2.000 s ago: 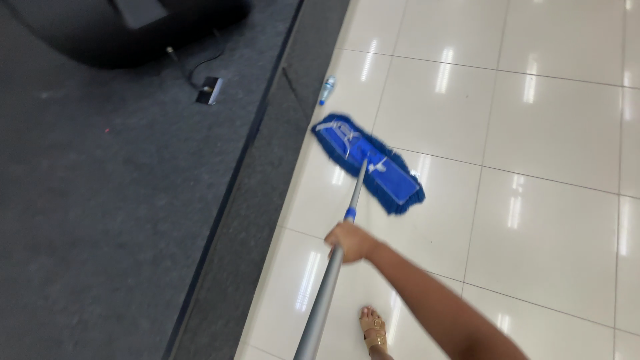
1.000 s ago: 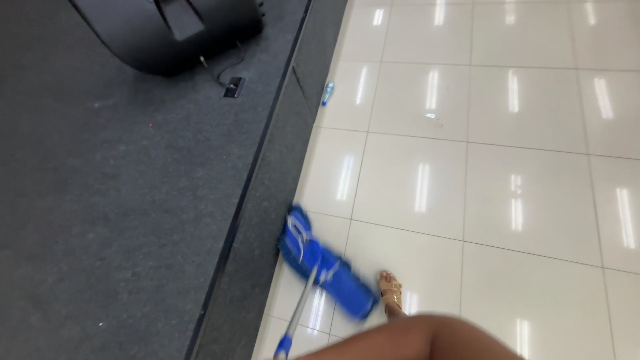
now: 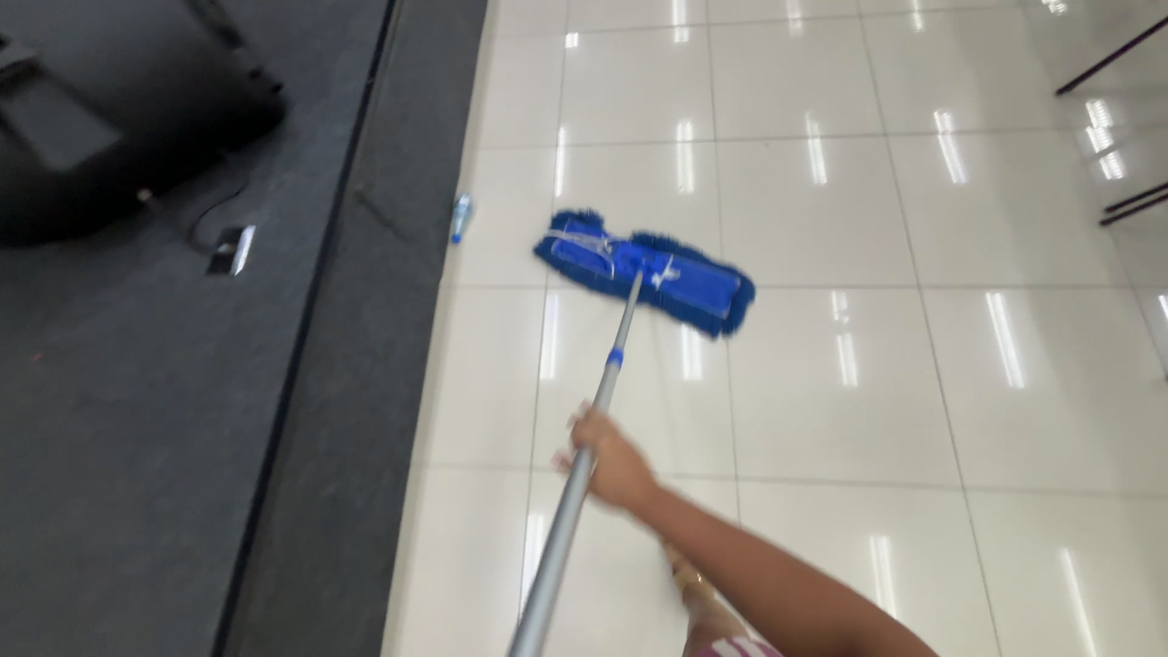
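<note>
A blue flat dust mop head (image 3: 684,278) with a fringed edge lies on the pale tiled floor, tilted across the view. From its middle a grey metal mop handle (image 3: 557,538) with a blue collar runs down to the bottom edge. My right hand (image 3: 607,456) is around the handle below the collar, some fingers slightly lifted, the arm reaching in from the lower right. A small clear plastic bottle with a blue cap (image 3: 462,217) lies on the floor left of the mop head, beside the dark platform. My left hand is out of view.
A dark carpeted platform (image 3: 182,411) borders the tiles on the left. On it stand a black speaker-like case (image 3: 119,109) and a floor socket with a cable (image 3: 233,251). Thin dark metal legs (image 3: 1113,55) show at the right edge. My sandalled foot (image 3: 680,566) is below my arm.
One second ago the mop head was beside the platform near my foot; now it is farther forward and away from the platform. My right hand has come back into view on the handle.
</note>
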